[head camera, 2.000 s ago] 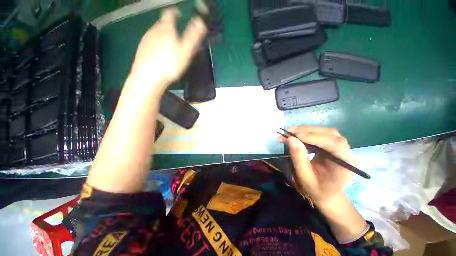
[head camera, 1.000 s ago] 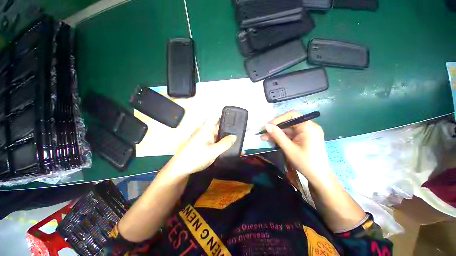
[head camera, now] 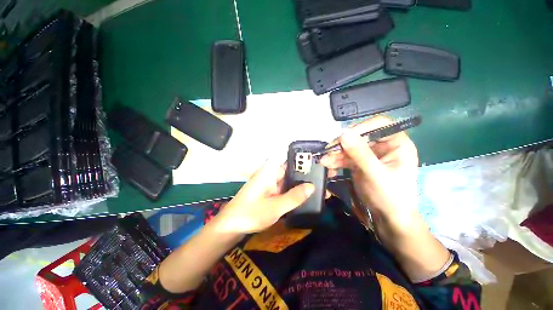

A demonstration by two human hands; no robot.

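My left hand (head camera: pixel 264 197) holds a black phone case (head camera: pixel 308 191) upright at the bench edge, thumb across its face. A pale camera cutout area (head camera: pixel 302 161) with several small dark holes shows near its top end. My right hand (head camera: pixel 385 166) holds black tweezers (head camera: pixel 388 129), their tip at the case's top end beside the cutout area. The exact contact of the tip is too small to tell. The white paper sheet (head camera: pixel 267 124) lies behind the case on the green bench.
Loose black cases (head camera: pixel 199 124) lie left of and on the paper. More cases (head camera: pixel 370 98) lie in a pile at the upper right. A glossy black tray stack (head camera: pixel 45 121) stands far left. Below are a red stool (head camera: pixel 57 284), a spare tray (head camera: pixel 124 260) and clear bags (head camera: pixel 464 212).
My left hand took up a case after reaching to the upper left. The case has since moved slightly right. The tweezers came to its top end, and the pale area now shows.
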